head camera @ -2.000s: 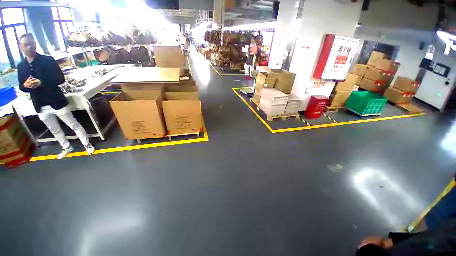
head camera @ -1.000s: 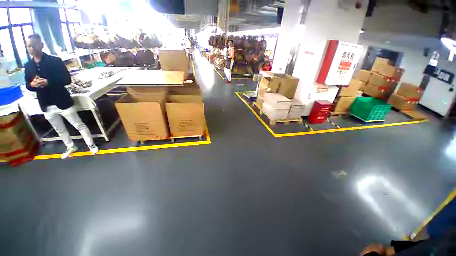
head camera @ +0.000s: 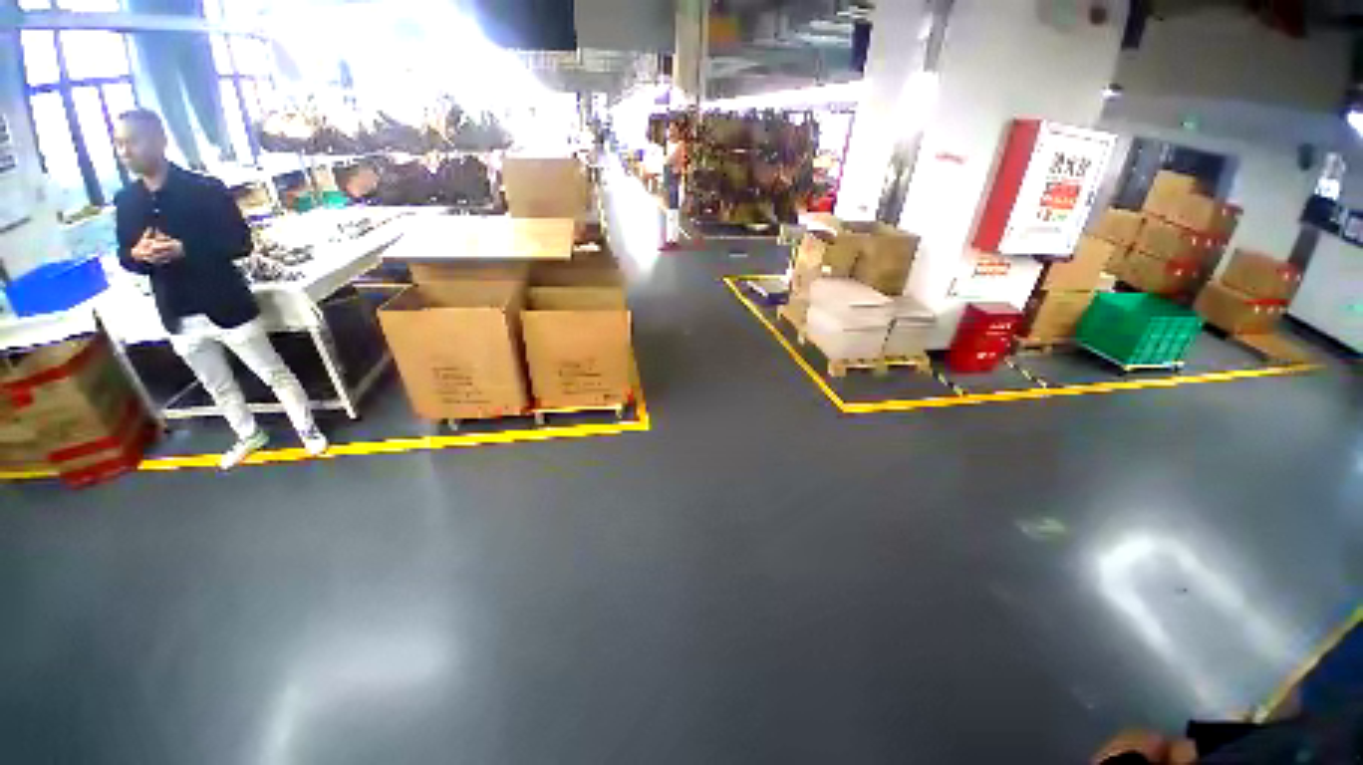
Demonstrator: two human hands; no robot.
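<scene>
Neither of my hands is in view. Two open brown cartons, the left one (head camera: pixel 455 359) and the right one (head camera: pixel 577 353), stand side by side on low wheeled dollies, flaps up. A flat tan sheet (head camera: pixel 501 238) lies on the table end behind them. The long white table (head camera: pixel 341 263) carries a scatter of small grey-dark pieces (head camera: pixel 269 263). A person in a dark jacket (head camera: pixel 199 247) stands before it, hands together.
At the lower right edge are another person's hand (head camera: pixel 1136 747) and dark sleeve. Yellow tape (head camera: pixel 957 399) borders pallet goods, a red box (head camera: pixel 984 338) and a green crate (head camera: pixel 1139 329). A taped carton (head camera: pixel 75 407) stands left, below a blue bin (head camera: pixel 57 284).
The whole view has shifted, so the cartons, table and standing person appear further right. The distant person in the aisle has moved left relative to the racks and is now less visible.
</scene>
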